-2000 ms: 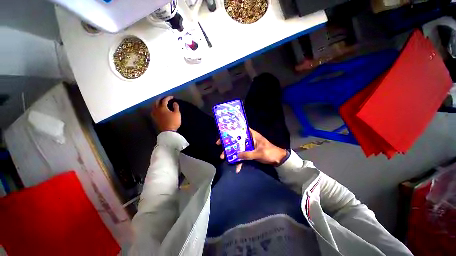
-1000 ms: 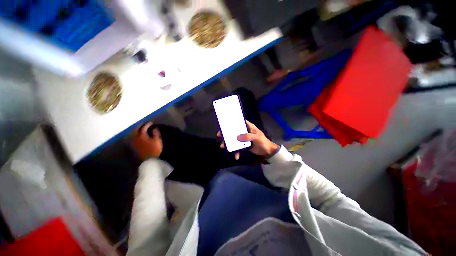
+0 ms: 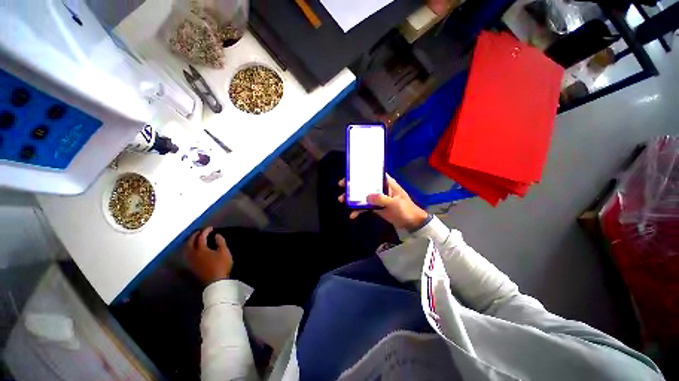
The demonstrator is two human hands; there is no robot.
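Observation:
A smartphone (image 3: 366, 165) with a lit white screen is upright in my right hand (image 3: 400, 207), above my lap in the middle of the view. My right thumb lies on the lower part of the screen. My left hand (image 3: 211, 255) rests on my dark-trousered left leg, below the bench edge. Its fingers are curled a little and it holds nothing that I can see.
The white, blue-edged bench (image 3: 175, 245) bears the machine (image 3: 56, 123), two wells of gold eyelets (image 3: 256, 88), small dark snips (image 3: 202, 89) and a clear bag of fittings (image 3: 197, 41). Red sheets (image 3: 506, 111) lie on a blue stool (image 3: 429, 126). Plastic-wrapped red bundles (image 3: 648, 231) stand at right.
The phone screen has gone from a coloured picture to plain white. The view has turned, showing more of the machine and the bag. My right hand has lifted the phone slightly; my left stays on the leg.

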